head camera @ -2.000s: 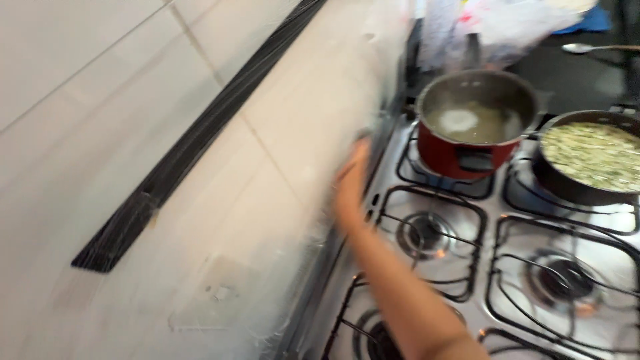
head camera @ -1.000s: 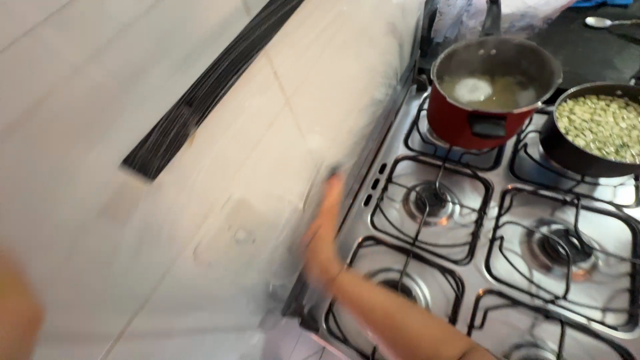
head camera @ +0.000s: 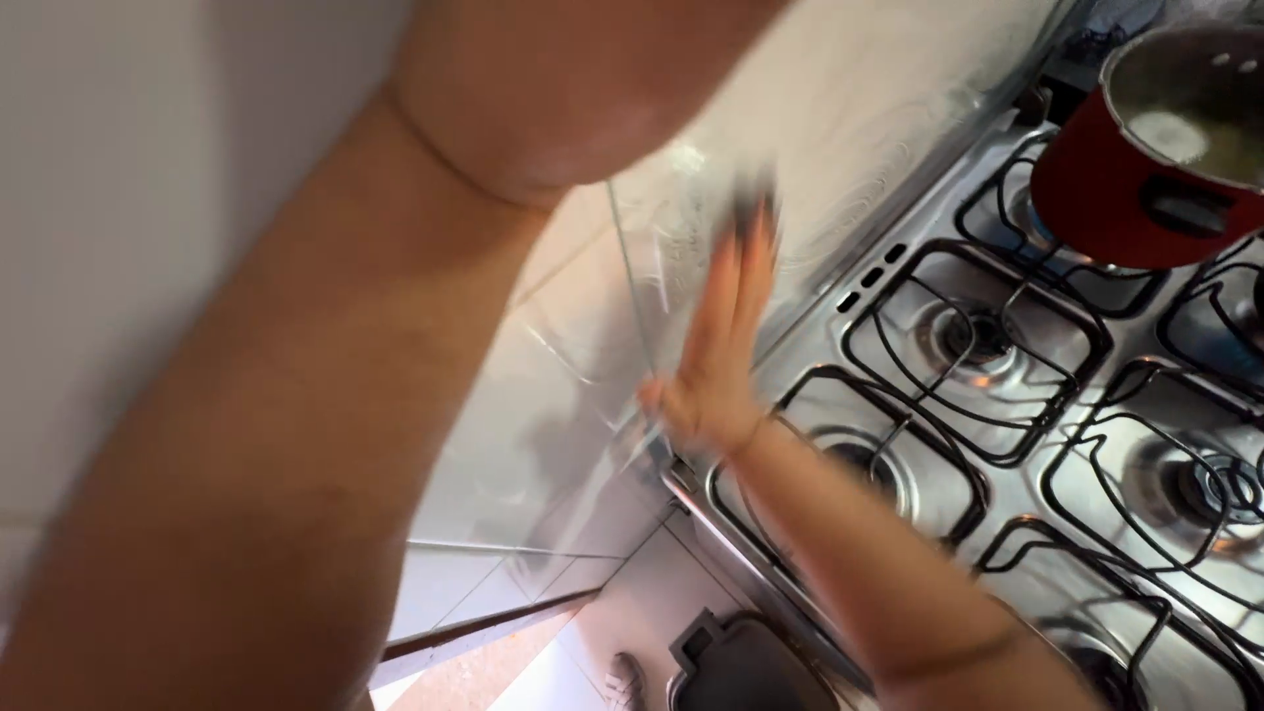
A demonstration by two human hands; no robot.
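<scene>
My right hand (head camera: 726, 336), blurred, lies along the clear glass panel (head camera: 839, 188) at the left edge of the gas stove (head camera: 1027, 449). Its fingers are straight and point up, and the thumb stands apart; nothing shows in it. My left forearm crosses the left of the view, close to the camera. Part of my left hand (head camera: 592, 79) shows at the top, in front of the pale tiled wall (head camera: 306, 59); its fingers are beyond the frame, so its hold cannot be seen. Smears mark the glass around my right hand.
A red pot (head camera: 1106, 188) with liquid and a whitish thing inside sits on a rear burner, its dark handle toward me. Black wire grates (head camera: 978, 454) cover the burners. Below the stove's edge are a dark lidded bin (head camera: 755, 667) and a shoe (head camera: 624, 681) on the floor.
My left arm has come in large across the left side; only a blurred bit showed at the left edge a second ago. My right hand remains by the wall beside the stove. The view has shifted.
</scene>
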